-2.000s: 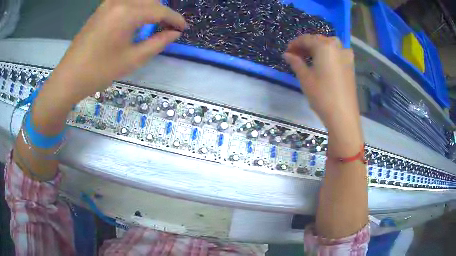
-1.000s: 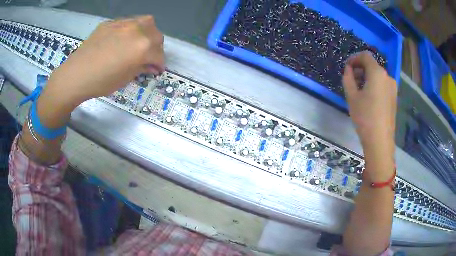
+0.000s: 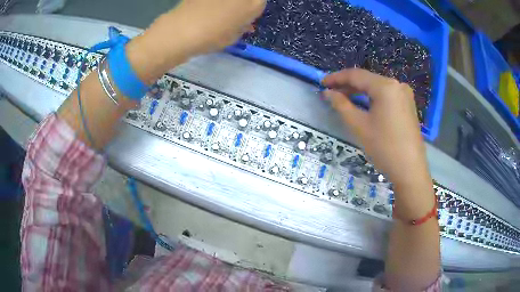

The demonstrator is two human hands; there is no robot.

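A long strip of joined circuit boards (image 3: 251,142) runs across the view, with round pale-topped cans and small blue parts on it. Beyond it a blue bin (image 3: 438,85) holds many small dark leaded components (image 3: 336,40). My left hand (image 3: 231,17) is over the bin's left end, cut off by the top edge; its fingertips are mostly hidden. My right hand (image 3: 379,111) is at the bin's near rim, thumb and forefinger close together; whether a component is between them is too small to tell.
Silver-grey rails (image 3: 228,191) lie on both sides of the boards. A second blue bin (image 3: 484,68) with a yellow item (image 3: 509,91) stands at the far right. Long dark leads in clear plastic (image 3: 493,157) lie right of the bin. A blue cord (image 3: 137,199) hangs near my left sleeve.
My left hand has moved from over the boards up and right to the bin. My right hand has moved left, from over the components to the near rim. The view has shifted slightly.
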